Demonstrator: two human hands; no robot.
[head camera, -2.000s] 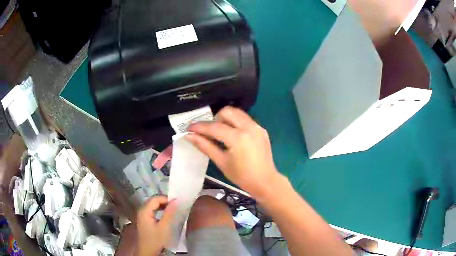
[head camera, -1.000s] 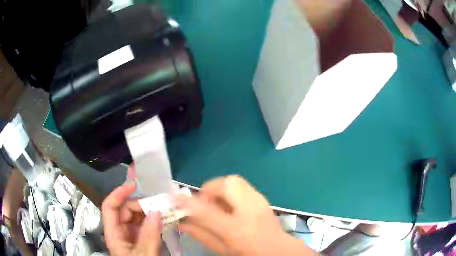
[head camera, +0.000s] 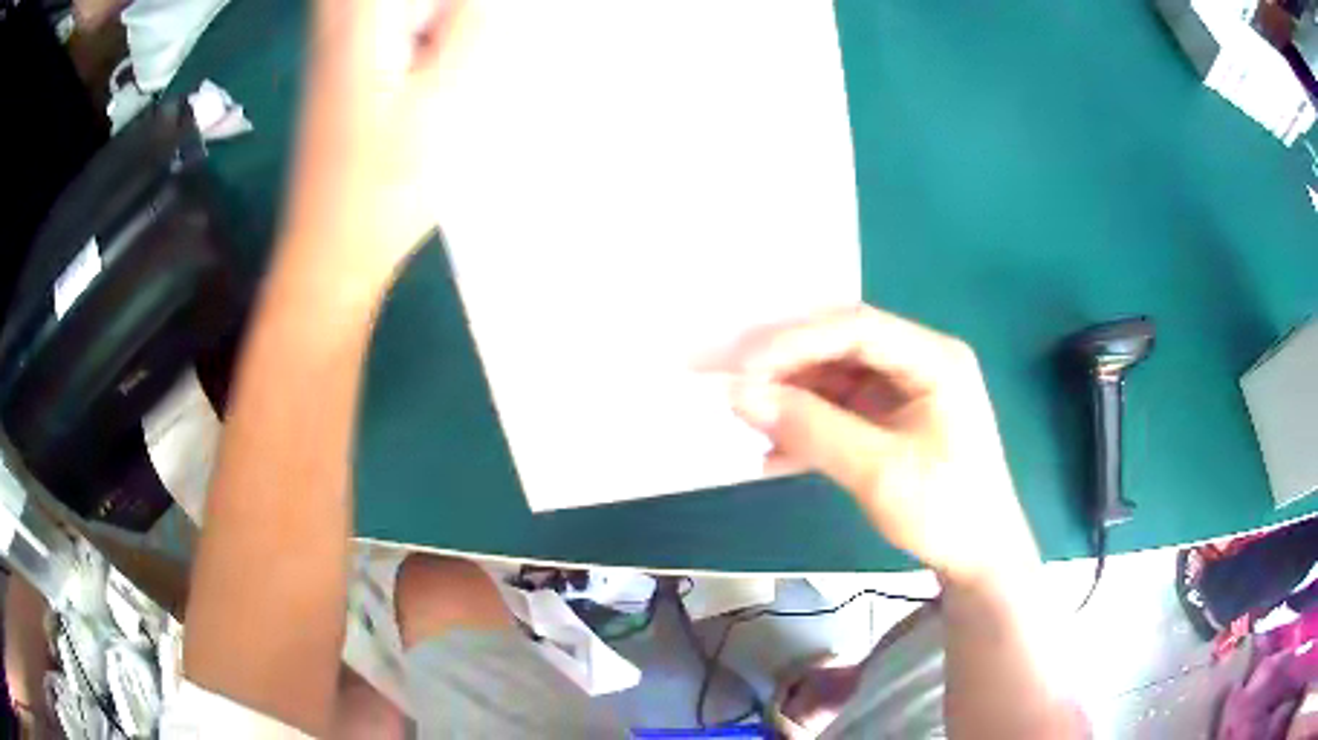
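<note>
The white retail box (head camera: 636, 217) stands or lies on the green table in front of me, its bright face overexposed and its top cut off by the frame. My left hand (head camera: 398, 101) is at the box's upper left side, partly cut off by the top edge and blurred; its fingers are against the box. My right hand (head camera: 853, 419) is at the box's lower right, thumb and index finger pinched at a barcode label (head camera: 755, 405), which is washed out against the white face.
The black label printer (head camera: 123, 333) is at the left with a white strip (head camera: 184, 441) at its front. The barcode scanner (head camera: 1110, 419) lies at the right, its cable over the table edge. Another white box (head camera: 1286, 412) is at the far right. Cables hang below.
The view has shifted right. Both hands have left the label strip by the printer and are now at the box. The box's face now fills the upper middle.
</note>
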